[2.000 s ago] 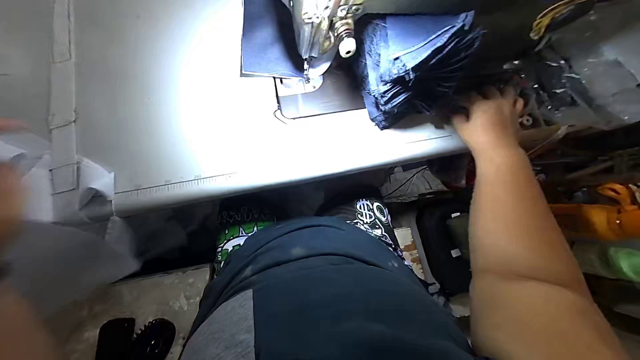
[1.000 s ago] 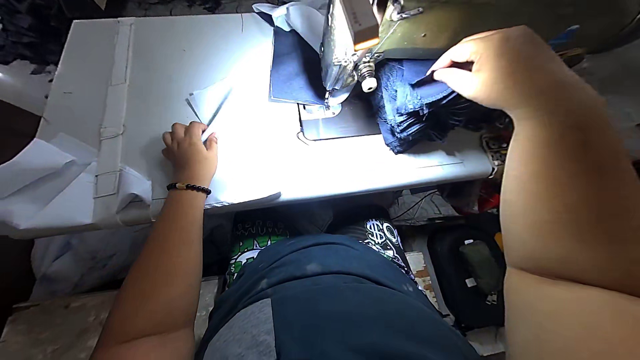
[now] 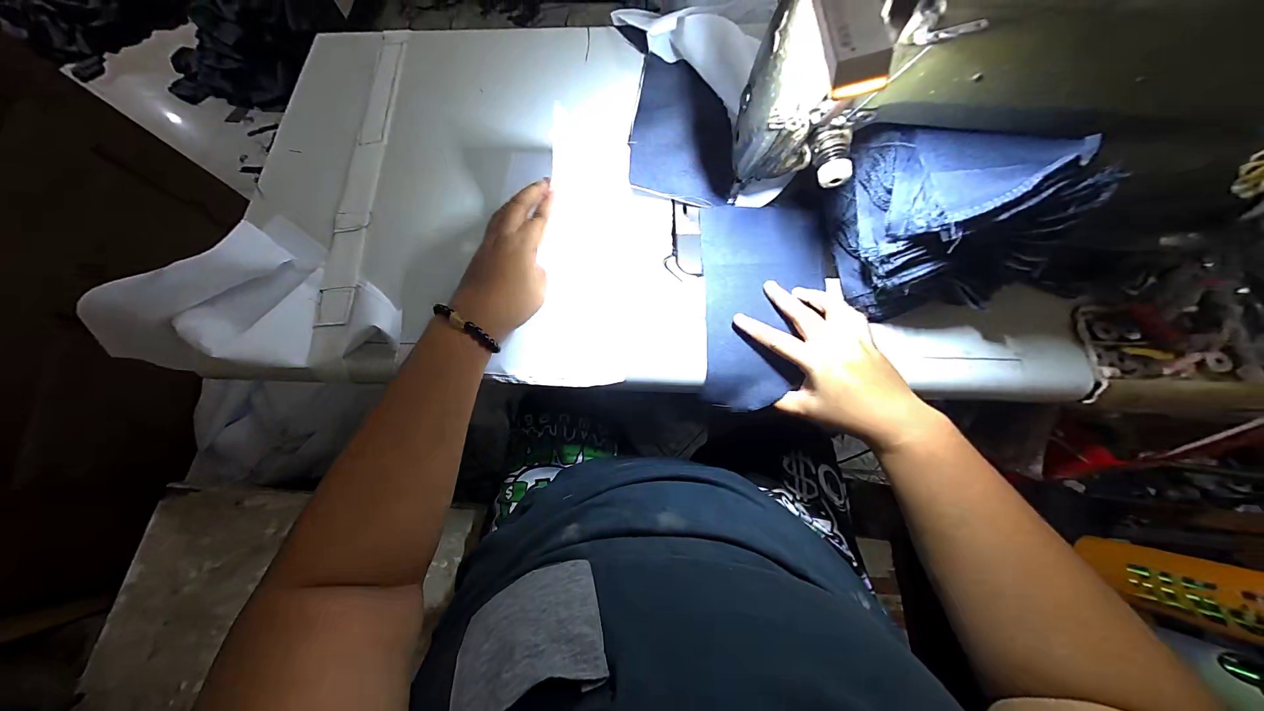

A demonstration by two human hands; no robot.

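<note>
In the head view my right hand (image 3: 834,360) rests with fingers apart on a navy fabric piece (image 3: 755,286), which lies in front of the sewing machine's head (image 3: 790,109). My left hand (image 3: 509,262), with a beaded bracelet at the wrist, is at a white sheet (image 3: 583,296) under bright light; whether it grips the sheet is not plain. Another dark fabric piece (image 3: 681,133) lies left of the machine's head. A stack of navy pieces with frayed edges (image 3: 948,197) sits to the right. The needle area is partly hidden.
Tape strips (image 3: 365,168) run across the left of the white table (image 3: 454,89). Crumpled white material (image 3: 227,306) hangs at its front left corner. A tray with small parts (image 3: 1155,336) is set at the right. Dark scraps (image 3: 237,59) lie beyond the table's left side.
My right hand has moved from the navy stack down to a navy piece now lying in front of the machine's head. My left hand remains by the white sheet, which now lies flatter.
</note>
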